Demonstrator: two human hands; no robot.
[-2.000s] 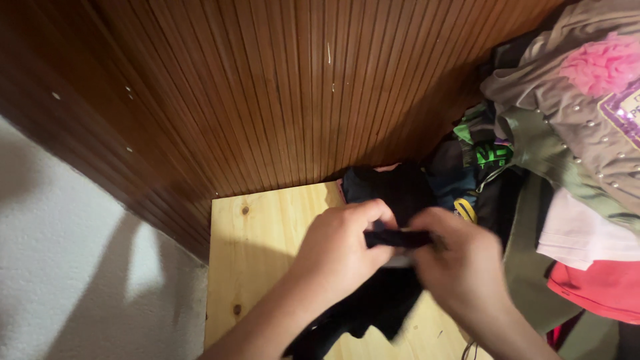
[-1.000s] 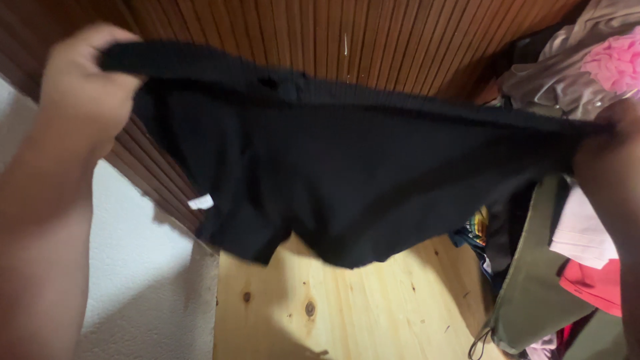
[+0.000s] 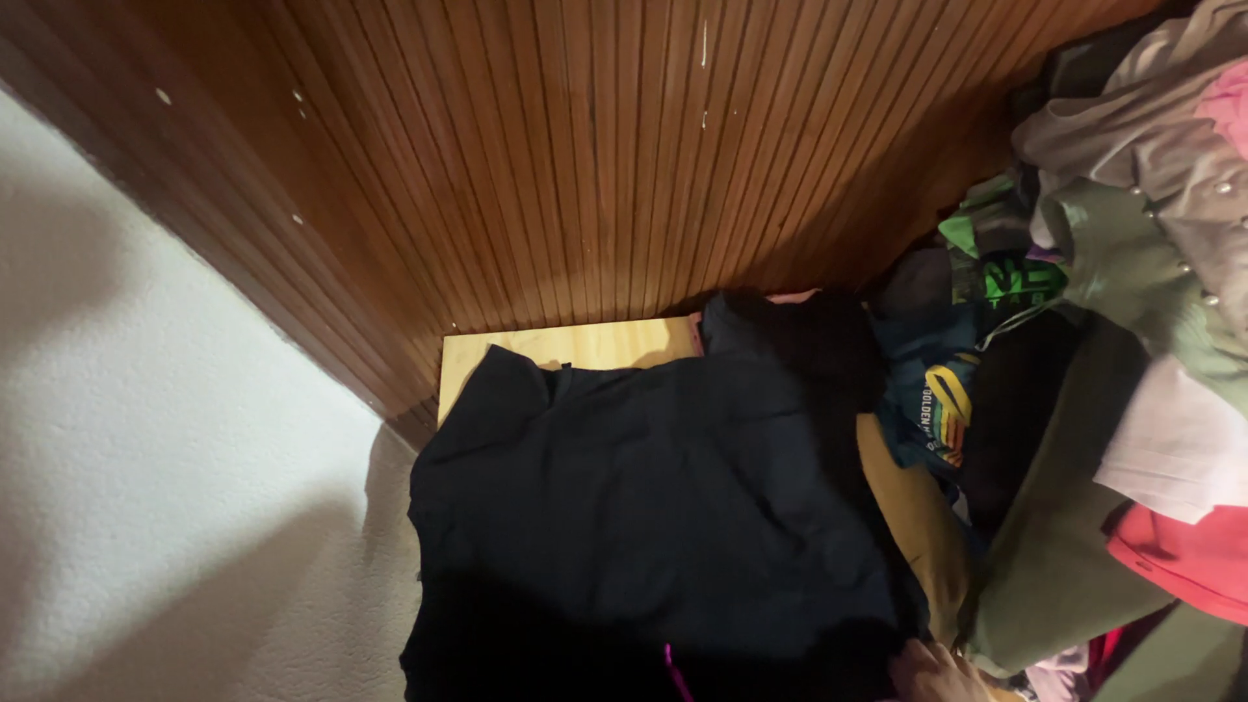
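Observation:
A black cloth garment [image 3: 643, 487] lies spread over the pale wooden board [image 3: 595, 343], covering most of it. A small pink cord or strip [image 3: 675, 671] shows on its dark lower part. At the bottom edge of the view, my right hand [image 3: 936, 671] is at the garment's lower right corner; its fingertips are hidden, so its hold cannot be told. My left hand is out of view. Beyond the garment's upper right part lies a dark folded cloth [image 3: 790, 336] with a bit of pink beneath.
To the right is a heap of clothes: a grey-green top [image 3: 1121, 214], a dark teal printed garment [image 3: 926, 390], olive cloth [image 3: 1063, 526], a white piece [image 3: 1170, 439] and a red one [image 3: 1189, 561]. Behind stands a ribbed brown wood panel [image 3: 624, 166], with a white textured wall [image 3: 195, 439] at left.
One second ago both hands held the black garment stretched in the air; now it lies spread on the board. My left hand has left the view and my right hand is lower.

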